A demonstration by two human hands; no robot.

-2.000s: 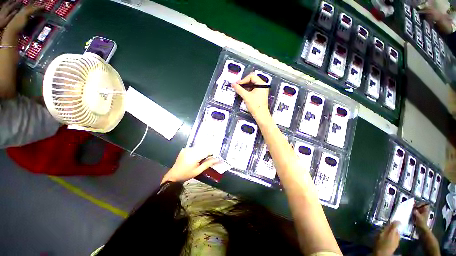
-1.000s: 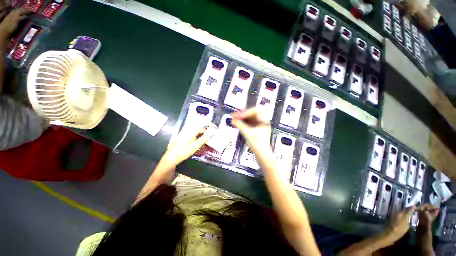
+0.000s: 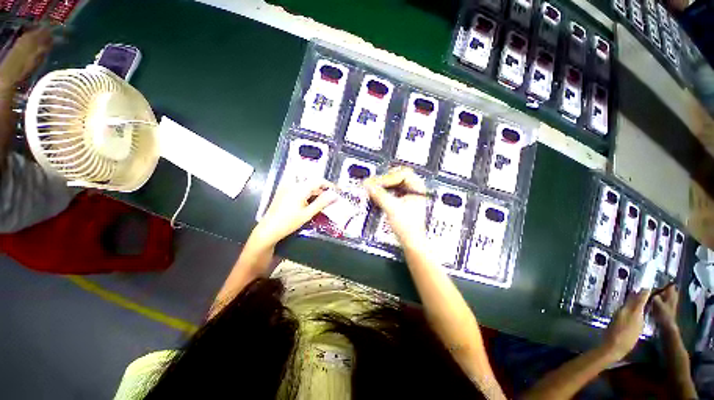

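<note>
A clear blister tray point(image 3: 517, 262) holds two rows of white phone cases point(image 3: 419, 129), each with a dark oval near its top and dark print. My left hand point(image 3: 296, 209) is over the lower left pockets and pinches a small white and red sticker sheet point(image 3: 329, 223). My right hand point(image 3: 394, 195) is just right of it, over the lower row, fingertips near the sheet's upper edge. A thin dark tool, perhaps tweezers point(image 3: 419, 192), lies in the right hand and points to the right. Its tip is too small to make out.
A cream desk fan point(image 3: 94, 129) with a cable stands at left, a mobile phone point(image 3: 119, 60) behind it. A white paper strip point(image 3: 205, 156) lies left of the tray. More trays lie behind point(image 3: 532, 66) and at right point(image 3: 626, 254), where a neighbour's hands point(image 3: 630, 324) hold white paper.
My right hand has moved from the upper left case down to beside the sticker sheet. My left hand and the sheet have moved up over the lower left pockets. The view has shifted.
</note>
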